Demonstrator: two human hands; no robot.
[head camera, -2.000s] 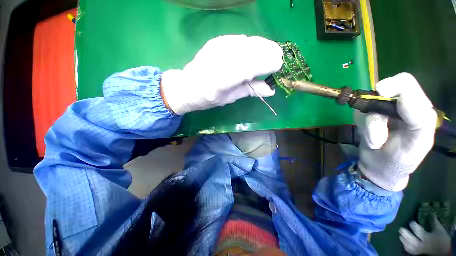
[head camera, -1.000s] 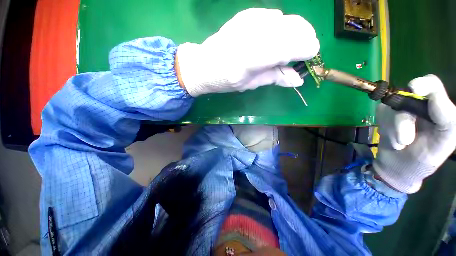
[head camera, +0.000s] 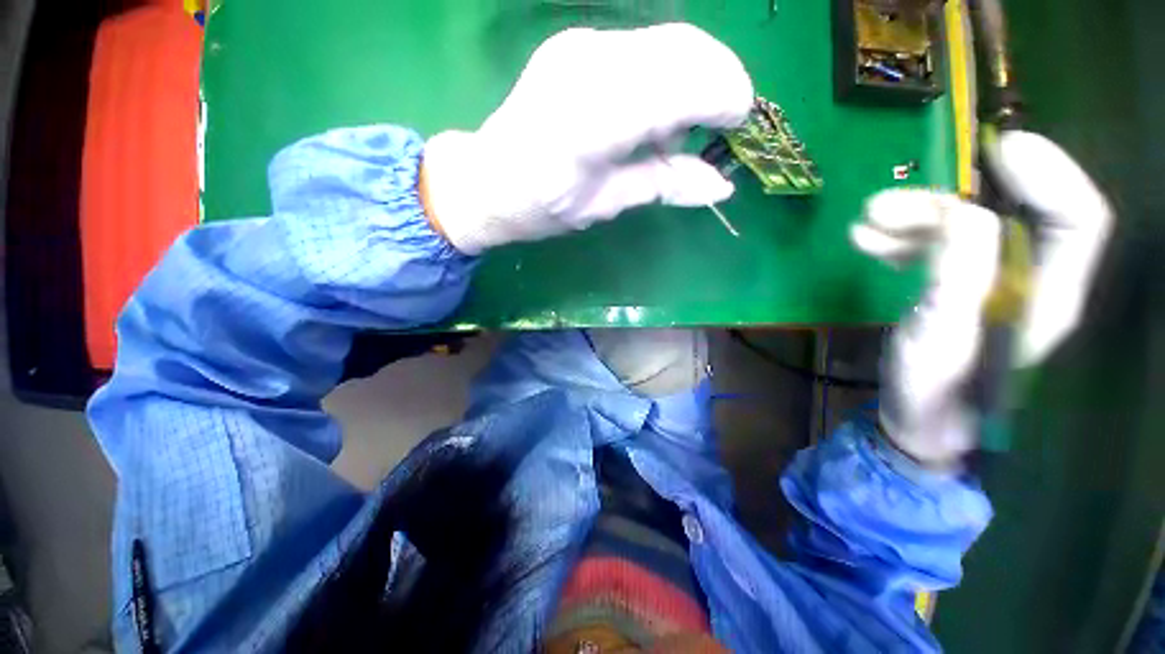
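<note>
My left hand (head camera: 601, 134), in a white glove, holds a green circuit board panel (head camera: 777, 151) by its left end above the mat. The glove hides part of the panel, and a dark part shows at the fingertips. A thin strand of solder wire (head camera: 724, 220) sticks out below my left fingertips. My right hand (head camera: 977, 281), gloved and blurred, holds the soldering iron (head camera: 1008, 256) upright in the picture, its barrel pointing to the top edge. The iron is apart from the panel, and its tip cannot be made out.
A dark soldering iron stand (head camera: 890, 54) with a yellowish inside is at the upper right of the green mat (head camera: 371, 77). A small white-red bit (head camera: 903, 170) lies below it. A red-orange bin (head camera: 138, 192) is at the left. A yellow edge and dark green strip run along the right.
The iron has left the panel and swung from pointing left to pointing up. My left hand and the panel have moved a little left in the picture, and more of the panel shows.
</note>
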